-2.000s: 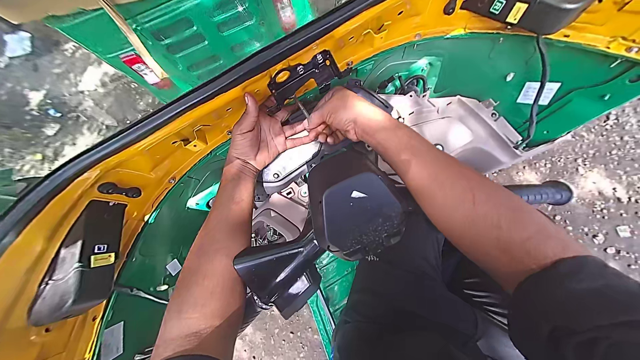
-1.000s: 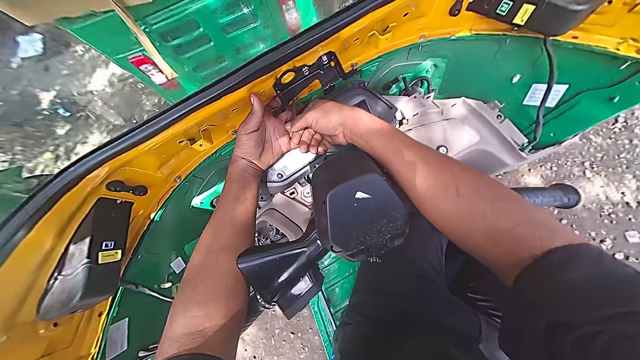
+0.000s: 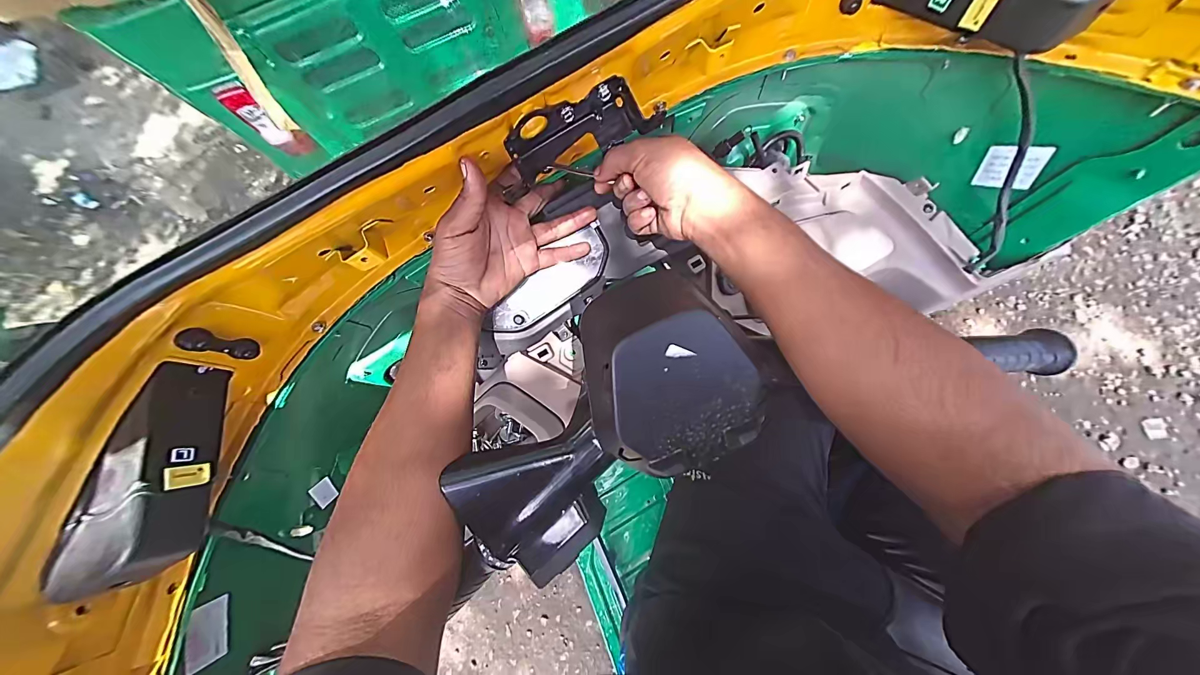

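My left hand (image 3: 502, 230) is palm up beside a black metal bracket (image 3: 572, 127) on the yellow frame; some fingertips are hidden behind the bracket's lower edge. My right hand (image 3: 656, 187) is closed around a thin metal rod (image 3: 574, 171), whose far end points toward the bracket's underside. Whether the rod is a tool or a part cannot be told. Below the hands is a silvery cover (image 3: 553, 286) in the beige dashboard panel (image 3: 872, 234). A black cowl (image 3: 684, 375) on a thick black arm stands in front of my body.
The yellow body frame (image 3: 281, 291) with a black rubber edge curves around the green panel (image 3: 891, 103). Black lamp housings (image 3: 183, 450) sit at left and upper right, one with a hanging cable (image 3: 1017, 150). A handlebar grip (image 3: 1022, 352) juts out beyond my right forearm.
My right hand has moved up and right, away from my left palm, and the thin rod shows in it. The left hand's fingers are now more plainly spread.
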